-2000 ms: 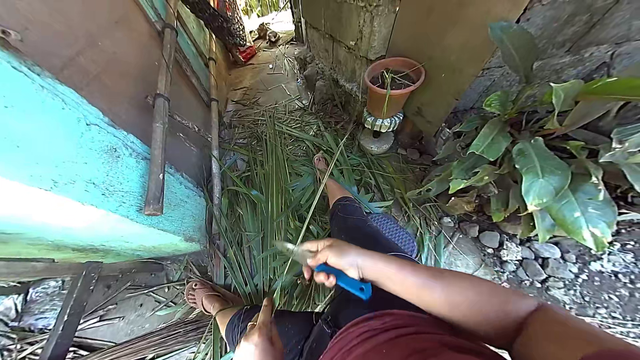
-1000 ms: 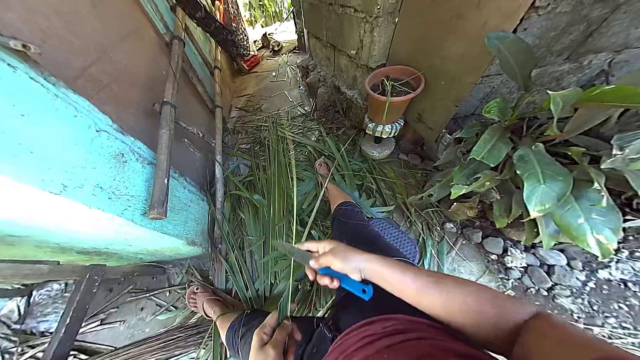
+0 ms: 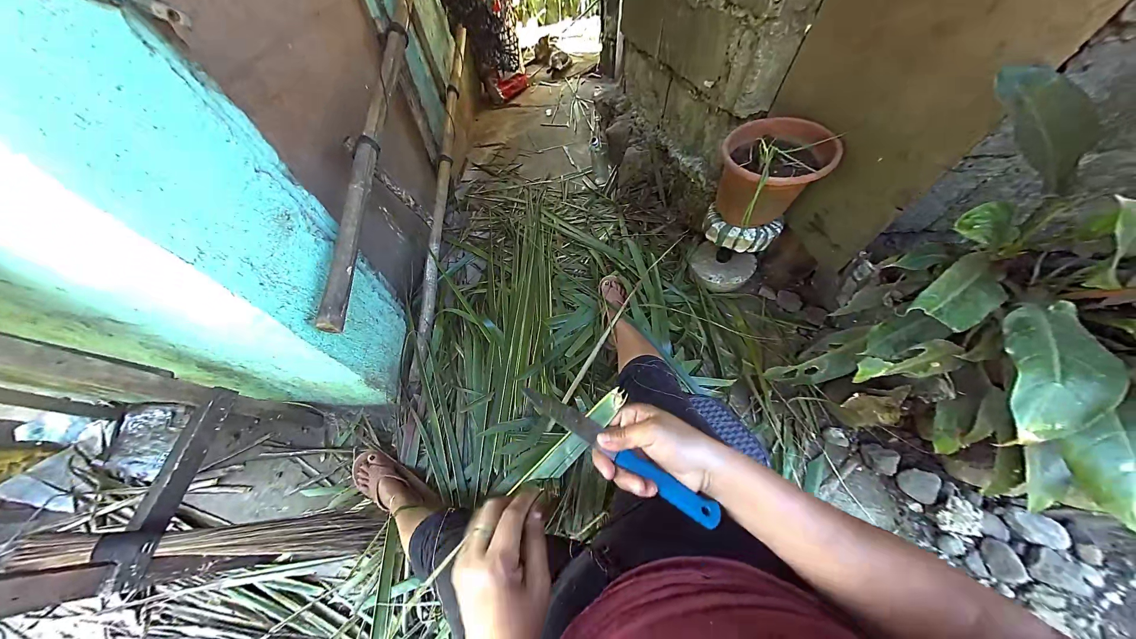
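Observation:
My right hand [image 3: 652, 448] is closed on the blue handle of a knife [image 3: 666, 488], its grey blade pointing up and left. A green palm leaflet [image 3: 568, 448] lies along the blade, its cut end close to my right fingers. My left hand [image 3: 506, 550] is near my left knee with its fingers curled at the lower end of that leaflet; the fingers hide how it is held. Long green palm leaves [image 3: 524, 328] cover the ground between and beyond my feet.
A turquoise wall [image 3: 177, 177] with a bamboo pole [image 3: 364, 177] stands at left. At right are a potted plant [image 3: 772, 177] on a stand, broad-leaved plants [image 3: 1056, 364] and stones [image 3: 1003, 559]. Bundled thin sticks [image 3: 248, 537] and stripped leaf pieces [image 3: 293, 603] lie at lower left.
A wide green leaflet now spans between my hands, across the knife blade. My left hand has shifted a little; my right hand still holds the knife in much the same place.

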